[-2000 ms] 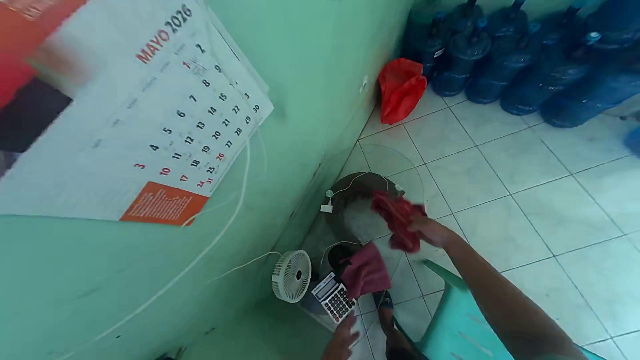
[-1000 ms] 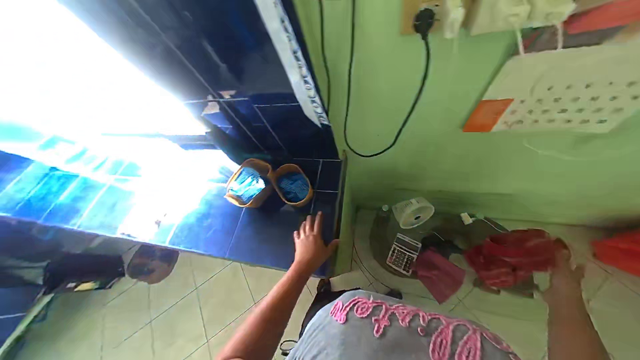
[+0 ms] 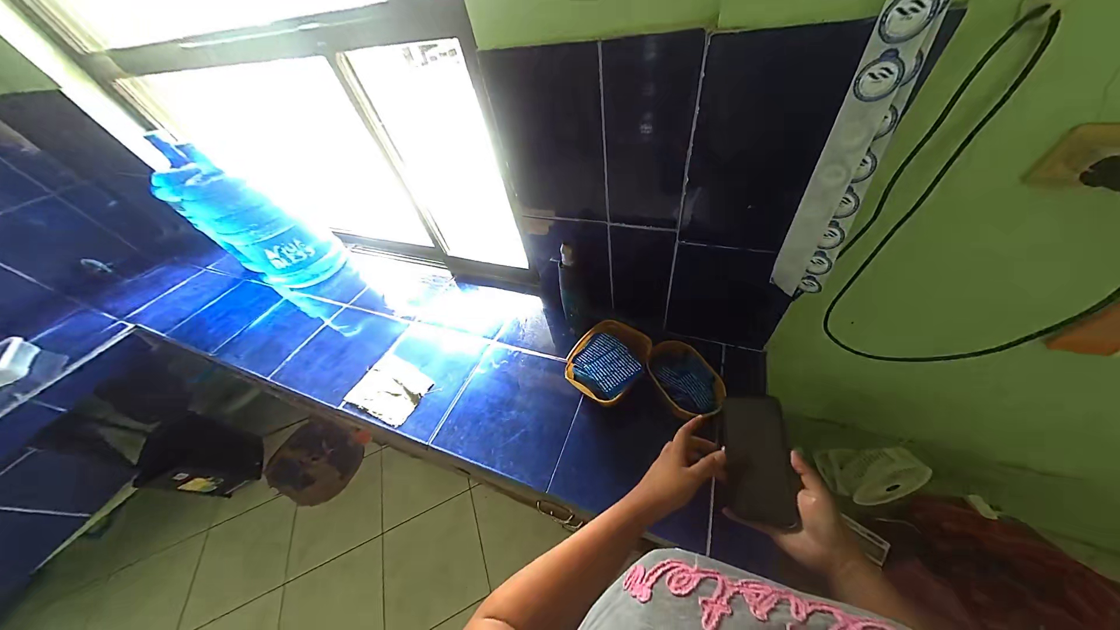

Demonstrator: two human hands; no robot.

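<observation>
A dark smartphone [image 3: 759, 459] lies in my right hand [image 3: 818, 516], with the thumb along its right edge. My left hand [image 3: 685, 464] is at the phone's left edge, its fingers bent; whether it grips the phone or only touches it, I cannot tell. Just beyond, two orange-yellow baskets [image 3: 570, 367] [image 3: 722, 385] holding blue patterned packets [image 3: 605, 364] stand side by side on the blue tiled counter [image 3: 507, 424]. Dark red cloth [image 3: 971, 542] lies at the lower right, beside a small white fan [image 3: 888, 479].
A large blue water bottle [image 3: 254, 223] stands on the counter by the bright window. A crumpled wrapper [image 3: 389, 390] lies near the counter's edge. A black cable [image 3: 927, 188] hangs on the green wall. Below the counter are a black container [image 3: 199, 453] and a brown stool-like object [image 3: 315, 461].
The red cloth has left my right hand, which now holds a phone. My left hand, spread above the counter a second ago, is now at the phone. The view has swung toward the window.
</observation>
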